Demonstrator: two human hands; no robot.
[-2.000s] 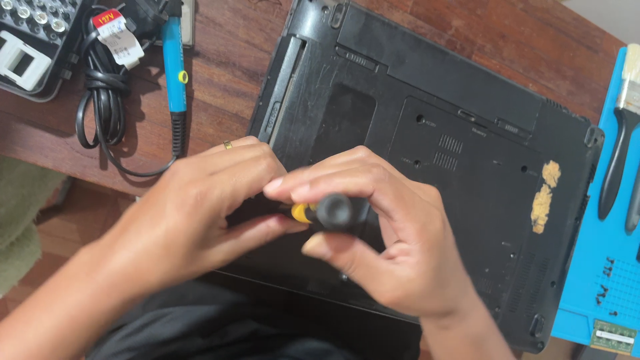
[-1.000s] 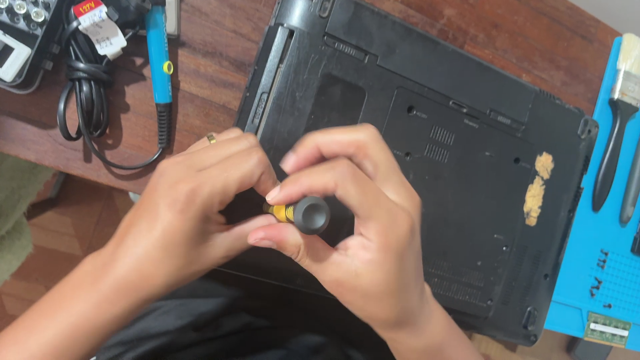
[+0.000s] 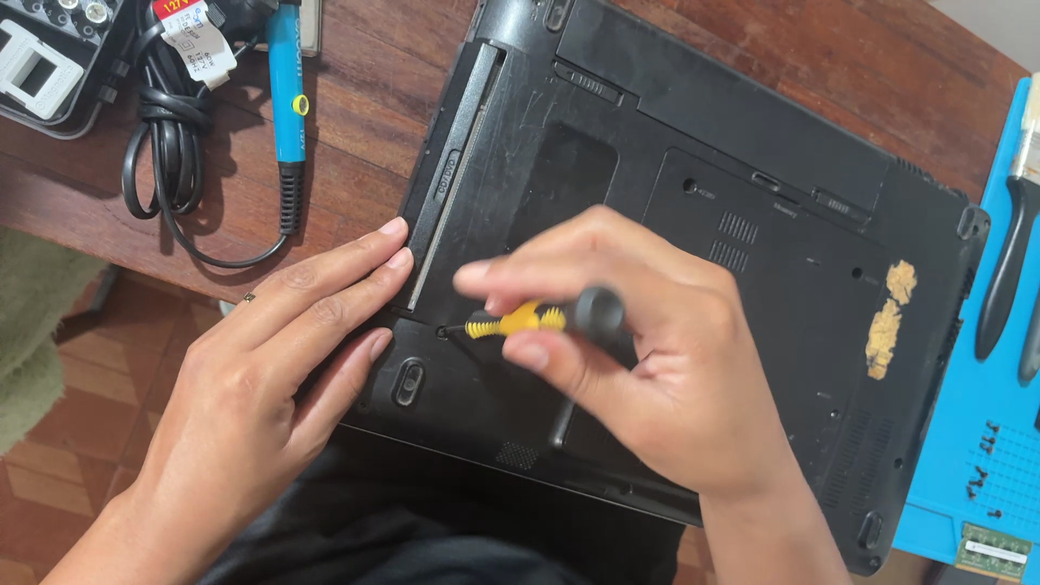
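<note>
A black laptop [image 3: 764, 341] lies bottom side up, its optical drive [image 3: 455, 175] along the left edge. In my right hand [image 3: 642, 349] is a tilted precision screwdriver [image 3: 528, 318] with a yellow and black handle, held between thumb and fingers. Its tip meets a screw hole [image 3: 442, 331] near the laptop's lower left corner. My left hand [image 3: 301, 349] rests at the left edge, fingertips against the drive's side and the thumb near the corner; nothing is held in it, and its fingers are slightly apart.
On the wooden table [image 3: 357, 97] at the left lie a blue soldering iron [image 3: 286, 89] with a coiled black cord [image 3: 166, 138] and an open bit case [image 3: 61, 61]. At the right, a blue mat [image 3: 934, 496] bears a brush [image 3: 1007, 260], several small screws [image 3: 979, 479] and a memory module [image 3: 993, 554].
My hands were together around the screwdriver; now they are apart. The left lies on the laptop's edge, and the screwdriver in my right hand is tilted with its tip at the hole.
</note>
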